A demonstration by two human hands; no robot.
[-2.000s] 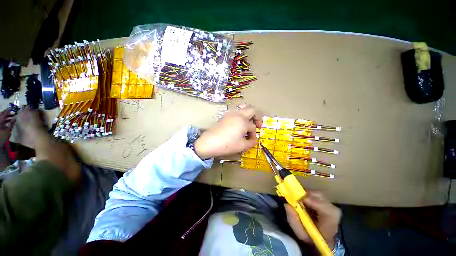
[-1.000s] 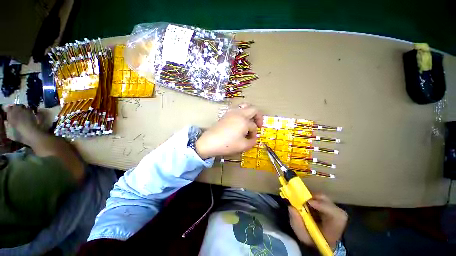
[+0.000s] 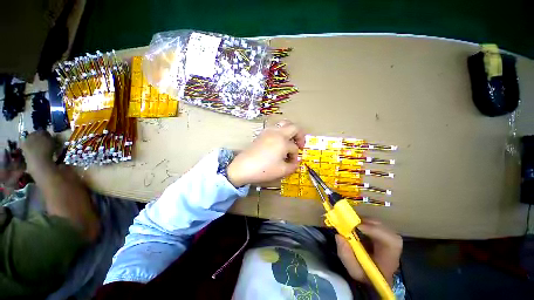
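Observation:
A yellow-orange circuit board panel [image 3: 328,170] lies flat on the cardboard. Several wire leads with white plugs [image 3: 391,176] stick out past its right edge, and one plug [image 3: 259,188] shows at its left. My left hand [image 3: 266,155] is at the panel's upper left edge, fingertips pinched together; what they pinch is too small to make out. My right hand [image 3: 375,249] holds the yellow soldering iron [image 3: 343,218] by its handle. The iron's dark tip is at the panel, just right of my left fingertips. A thin metal prong runs beside the tip.
A clear bag of leads [image 3: 225,73] lies beyond my left hand, over a flat spare panel [image 3: 153,96]. A stack of wired panels [image 3: 96,111] is at the left. A black object with a yellow top [image 3: 493,82] is far right. Another person's arm [image 3: 58,181] is at left.
My hands and the iron tip stay almost in place at the panel; the iron's handle has shifted slightly. The other person's hand at the left has moved.

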